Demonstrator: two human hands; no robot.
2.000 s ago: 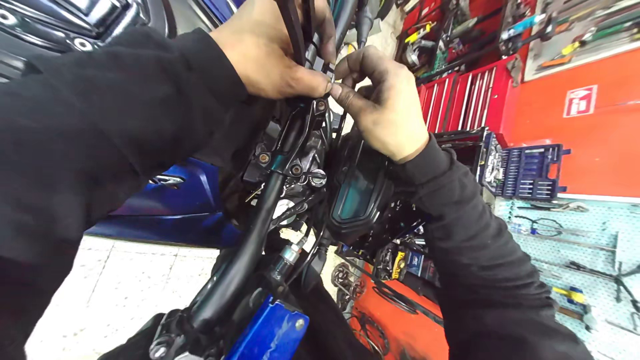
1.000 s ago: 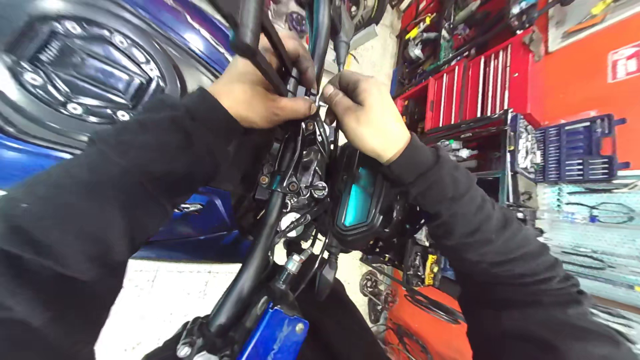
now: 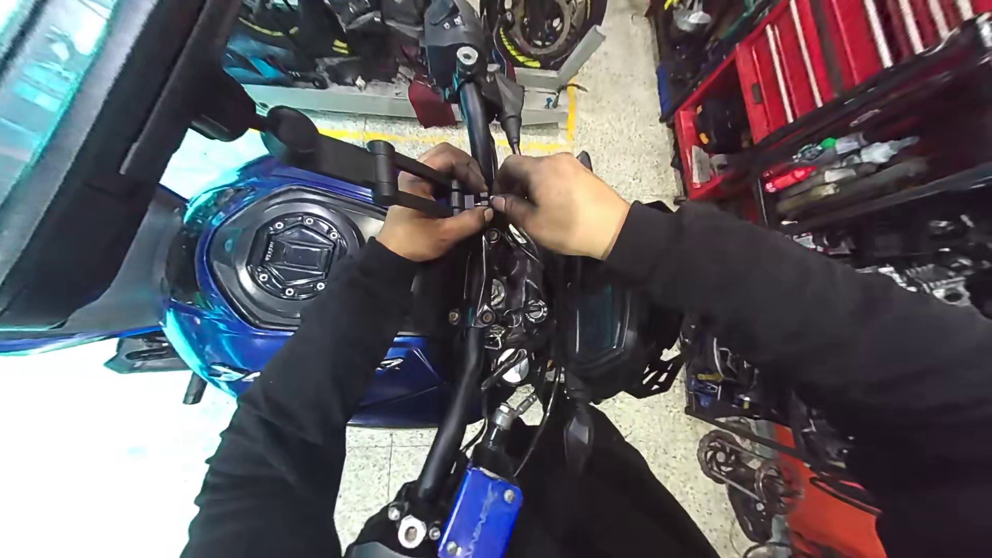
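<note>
My left hand (image 3: 438, 205) grips the forked end of a black jointed mount bracket (image 3: 380, 174) against a motorcycle's black handlebar (image 3: 463, 380). Close beside it, thumb and fingertips of my right hand (image 3: 554, 203) pinch a small part at the bracket's clamp; my fingers hide most of that part. The bracket's other end reaches up left to a large dark-framed object with a pale, shiny face (image 3: 101, 139). Below my hands lie the ignition lock (image 3: 535, 311) and fork clamp bolts. The blue fuel tank (image 3: 232, 232) with its round black cap (image 3: 302, 256) is at left, the instrument display (image 3: 601, 322) at right.
A blue brake fluid reservoir (image 3: 482, 511) sits on the near handlebar end. The far handlebar end carries a switch housing (image 3: 457, 46). Red tool drawers (image 3: 806, 70) and shelves with tools stand at right. Sprockets (image 3: 728, 461) lie near the red panel, and another motorcycle's wheel (image 3: 546, 31) is beyond.
The view has shifted considerably, bringing more of the bracket and the large framed object into sight. Both hands remain together at the handlebar, with small shifts of the fingers.
</note>
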